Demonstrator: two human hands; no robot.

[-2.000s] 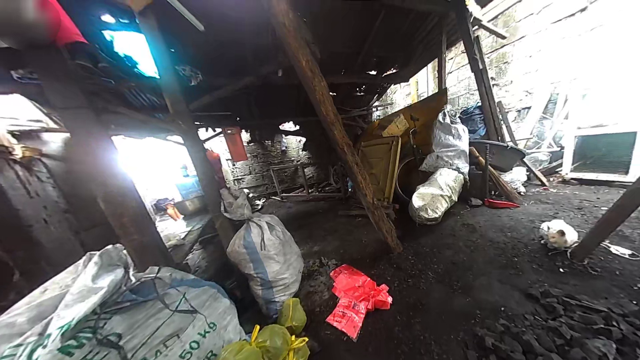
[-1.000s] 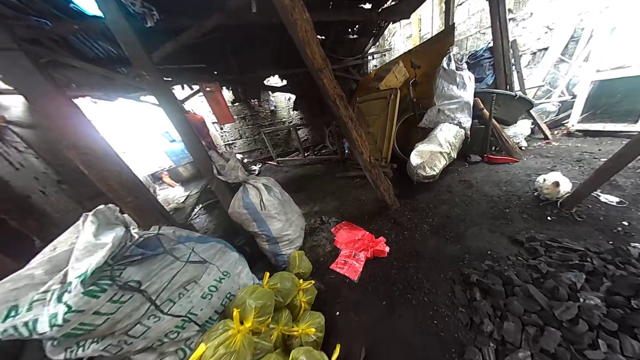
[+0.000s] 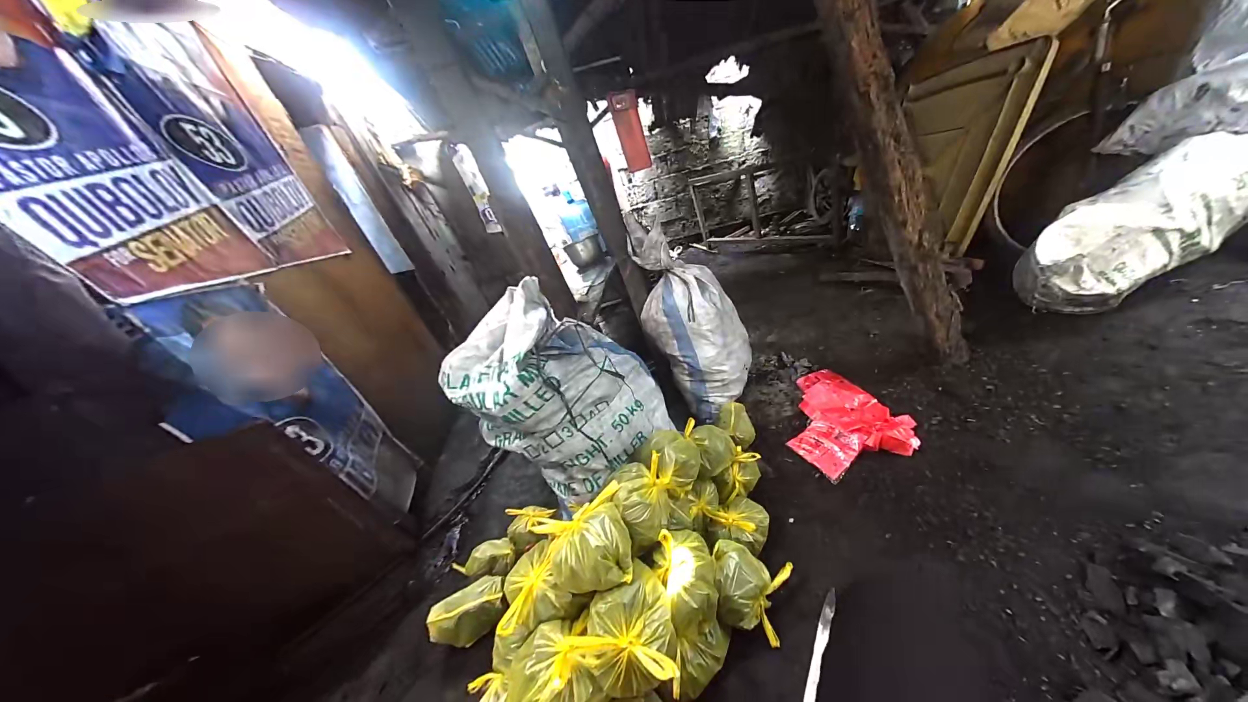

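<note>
Neither my left hand nor my right hand shows in the head view, so what they hold is hidden. Low in the middle lies a heap of knotted yellow plastic bags (image 3: 624,575), filled and tied at the top. Behind the heap leans a large white woven sack (image 3: 575,400) with green print, and beyond it stands a tied white sack with a blue stripe (image 3: 694,331). A red plastic bag (image 3: 848,424) lies flat on the dark ground to their right. At the bottom edge a thin pale strip (image 3: 822,643) is partly visible; its kind is unclear.
A slanting wooden post (image 3: 902,195) rises right of centre. Lumps of charcoal (image 3: 1160,614) cover the ground at lower right. A long, full whitish sack (image 3: 1121,229) lies at right, near a yellowish panel (image 3: 975,136). Posters hang on a wooden wall (image 3: 331,312) at left.
The view has swung left and down, bringing the postered wall and more of the yellow bags into sight. The white animal seen at right in the earlier frames is out of view.
</note>
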